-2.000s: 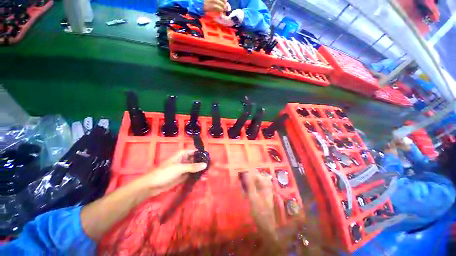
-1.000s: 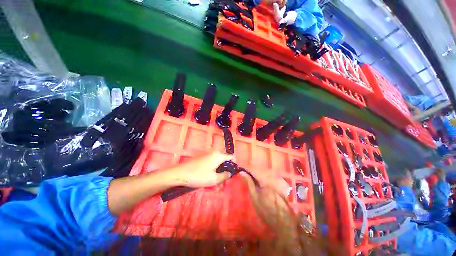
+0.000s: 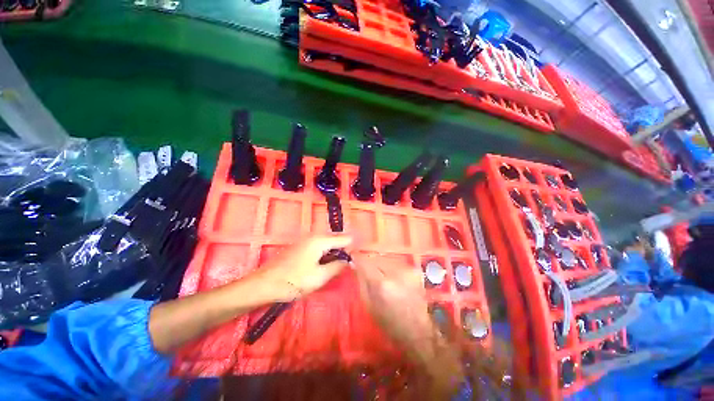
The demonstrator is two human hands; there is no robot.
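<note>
My left hand (image 3: 301,266) reaches over the red-orange working tray (image 3: 235,262) and holds a watch with a black strap (image 3: 335,256). My right hand (image 3: 387,294), blurred, is at the watch's right side; its fingertips are unclear. A loose black strap (image 3: 267,322) lies on the tray below my left wrist. Strapped watches (image 3: 293,163) stand in the far row of pockets, some upright, some leaning. Silvery discs (image 3: 435,272) lie in pockets at the right. Dark hair-like strands blur the near edge.
A stacked side tray (image 3: 501,235) with watch heads and grey strips (image 3: 591,284) stands at right. Black straps (image 3: 160,223) and a clear plastic bag (image 3: 102,176) lie at left. More red trays (image 3: 384,66) stand across the green bench (image 3: 156,86). A blue-sleeved person (image 3: 665,321) is at right.
The view has shifted. Since two seconds ago, my right hand has moved left to the watch in my left hand. The other worker's hands at the far trays are out of view.
</note>
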